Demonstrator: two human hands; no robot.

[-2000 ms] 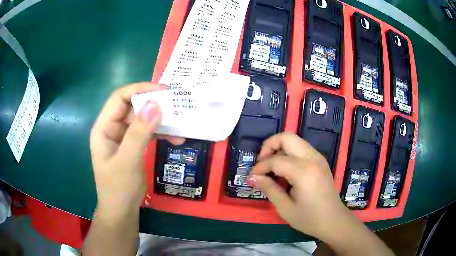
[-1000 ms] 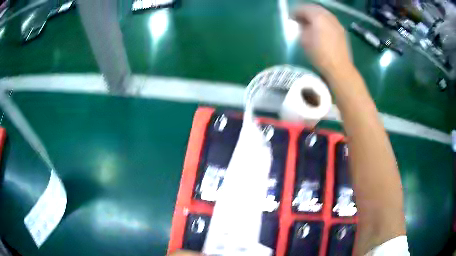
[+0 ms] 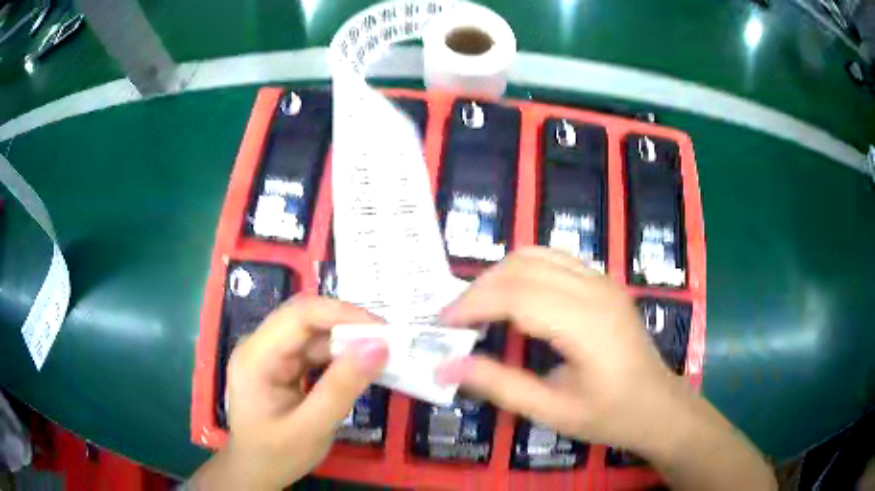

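Observation:
A white label strip (image 3: 389, 211) runs from the small label roll (image 3: 468, 53) behind the tray, curls over and comes down across the phones to my hands. My left hand (image 3: 297, 384) pinches the folded end of the strip with thumb and finger. My right hand (image 3: 566, 355) also pinches the strip at its right side. Under them is the red-orange phone tray (image 3: 235, 201) with two rows of black phones (image 3: 480, 177), backs up and covers off. White labels show in their bays. My hands and the strip hide parts of several phones.
The tray lies on a shiny green surface (image 3: 787, 316). A pale strip (image 3: 278, 67) crosses behind it. A grey post (image 3: 125, 43) stands at the back left. A barcode label strip (image 3: 48, 302) curls at the far left. Objects blur at the far corners.
My right hand has come back from beyond the roll to the strip beside my left hand. The view has tilted down, so the roll sits higher and more of the tray shows.

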